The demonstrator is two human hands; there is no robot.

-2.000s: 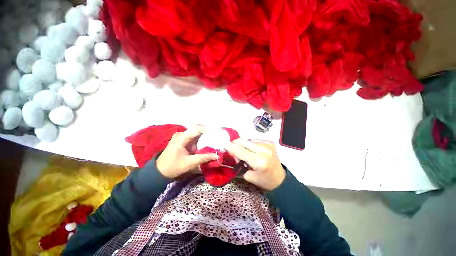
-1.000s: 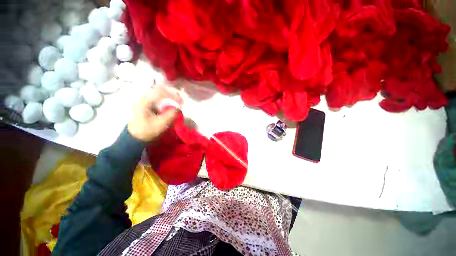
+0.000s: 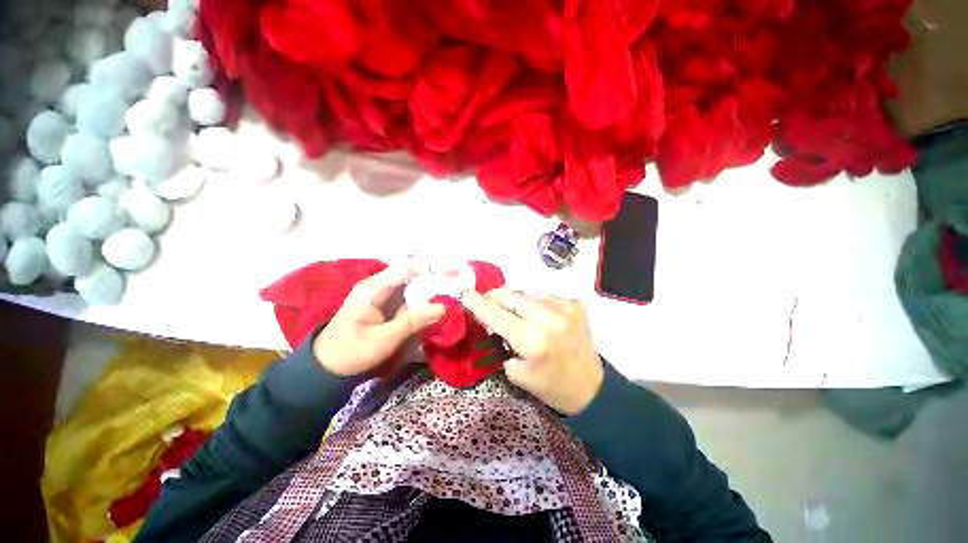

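A red plush piece (image 3: 461,361) lies at the table's front edge, over the apron, with a floppy lobe spread to the left. A white pom-pom (image 3: 441,278) sits against its upper part, between both hands. My left hand (image 3: 366,323) pinches the cloth and pom-pom from the left. My right hand (image 3: 547,345) has its fingertips at the pom-pom's lower right edge. A needle or thread cannot be made out; a small dark thing shows under the right fingers, too blurred to name.
A heap of red plush pieces (image 3: 510,95) fills the far side. White pom-poms (image 3: 96,159) pile at left. A metallic gadget (image 3: 557,246) and smartphone (image 3: 628,248) lie right of centre. A yellow sack (image 3: 117,424) is at lower left, green cloth (image 3: 934,286) at right.
One second ago my left hand was farther left and up, and my right hand was out of view. Now both hands are together at the red piece with the pom-pom between them.
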